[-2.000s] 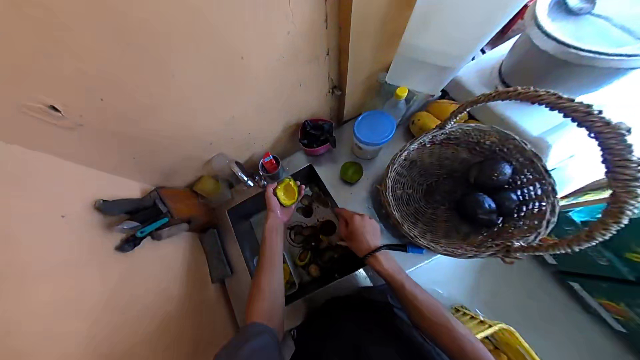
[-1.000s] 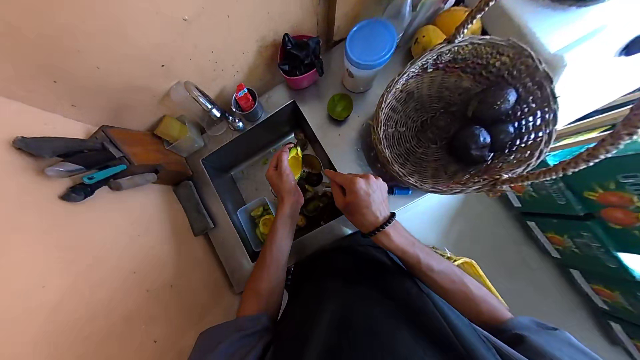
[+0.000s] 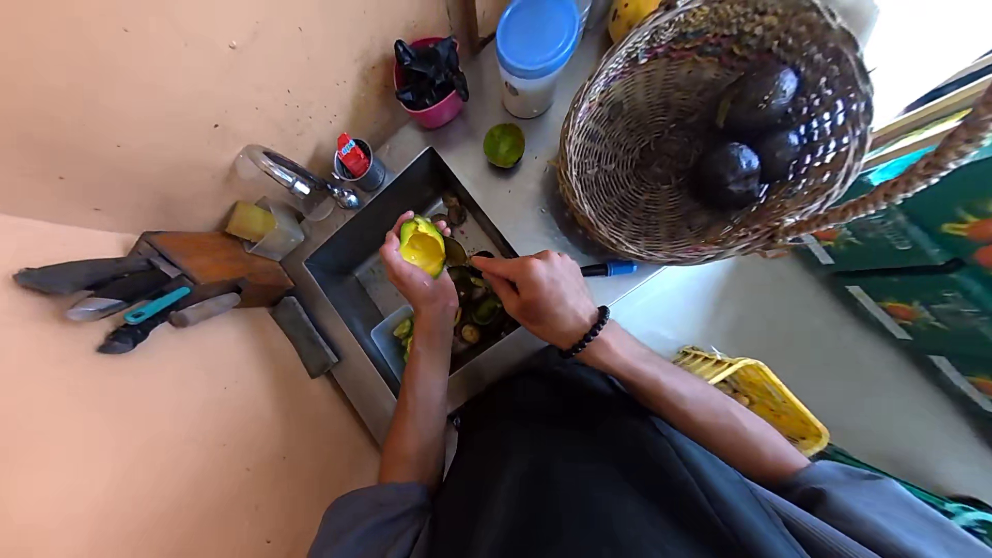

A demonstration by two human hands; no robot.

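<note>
My left hand [image 3: 418, 275] holds a halved avocado [image 3: 423, 246] over the steel sink [image 3: 341, 283], its hollowed yellow flesh facing up. Just to the right, my right hand [image 3: 546, 294] is closed on the handle of a metal spoon [image 3: 457, 254], whose bowl is close to the avocado; whether they touch is hard to tell. Avocado skins and pits [image 3: 487, 310] lie in the sink below my hands. A clear plastic container [image 3: 387, 329] with green-yellow avocado pieces stands in the sink's near left part, partly behind my left forearm.
A wicker basket [image 3: 612, 201] with several dark avocados stands right of the sink. Behind are a green peel half [image 3: 504, 146], a blue-lidded tub [image 3: 536, 46] and a pink container [image 3: 435, 112]. A faucet [image 3: 291, 177] and wooden knife block [image 3: 209, 263] stand left; a yellow crate [image 3: 775, 395] is lower right.
The avocado half was tilted away a second ago and now shows its hollow upward. The spoon hand stays beside it. The view has moved closer to the sink.
</note>
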